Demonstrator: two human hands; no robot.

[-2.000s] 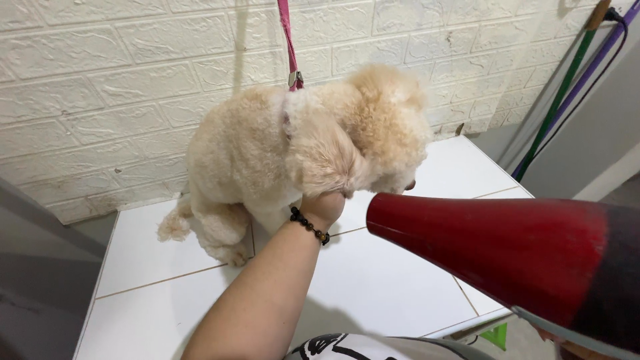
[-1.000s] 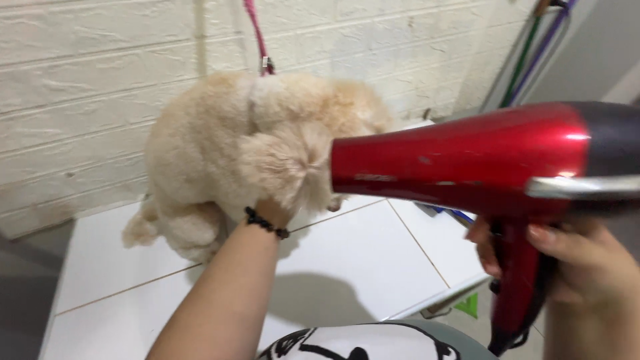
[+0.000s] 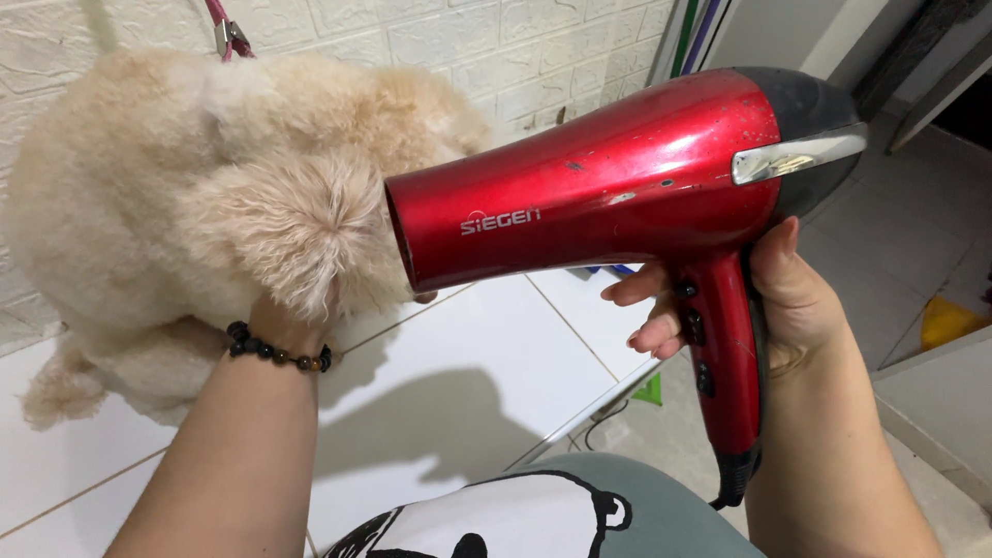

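A red Siegen hair dryer [image 3: 573,178] is held by its handle in my right hand [image 3: 790,294], its nozzle pointing left at the ear fur of a cream curly-coated dog [image 3: 139,170]. Strands of the ear [image 3: 310,225] spread outward from a point in front of the nozzle. My left hand [image 3: 298,310], with a dark bead bracelet [image 3: 275,354] at the wrist, is under that ear; its fingers are hidden by fur, so its grip cannot be made out. The dog's face is mostly behind the dryer.
The dog is on a white tiled table [image 3: 480,349] against a white brick-patterned wall [image 3: 527,46]. A pink leash with a metal clasp [image 3: 227,35] rises behind its back. Green and purple poles [image 3: 694,39] lean at the back right. A green object [image 3: 648,390] lies below the table edge.
The dryer has swung from a low slant at the right to the ear, its handle and my right hand now in sight. The ear fur is fanned out more. The view is closer.
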